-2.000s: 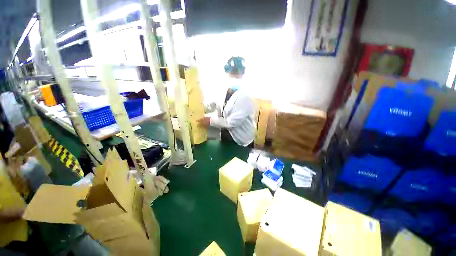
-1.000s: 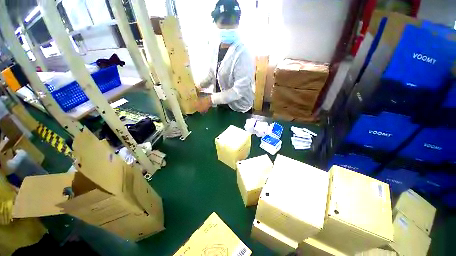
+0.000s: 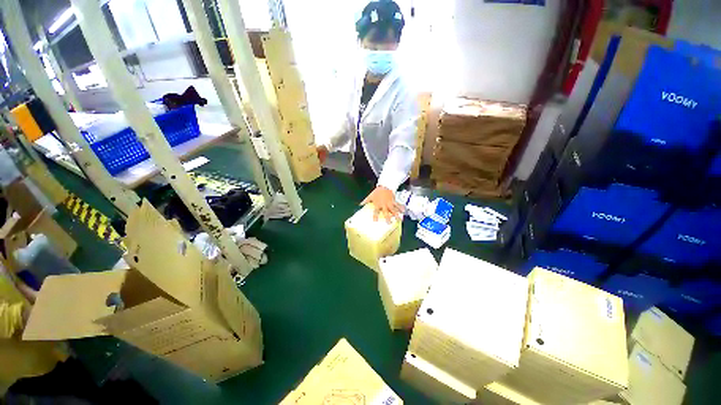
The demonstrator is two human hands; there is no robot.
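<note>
Neither of my hands is in the picture. A cream product box (image 3: 345, 381) with line print on its top is nearest, cut off by the bottom edge. To its right, two larger cream boxes, one (image 3: 473, 307) with a dark dot and one (image 3: 575, 332) beside it, rest on other boxes on the green bench (image 3: 304, 304). A small box (image 3: 407, 286) stands left of them. Behind it, another small box (image 3: 374, 240) has a masked person's hand on its top.
An open brown carton (image 3: 194, 316) stands at the left. Leaflets (image 3: 433, 221) lie at the bench's far end. Blue-and-black VOOMY boxes (image 3: 609, 217) are stacked at the right. White posts (image 3: 150, 142) and a blue basket (image 3: 142, 141) are at the left. Yellow clothing shows at the left edge.
The masked person has turned forward and now lays a hand on the far small box. The view has tilted down, and the near printed box has come into view more.
</note>
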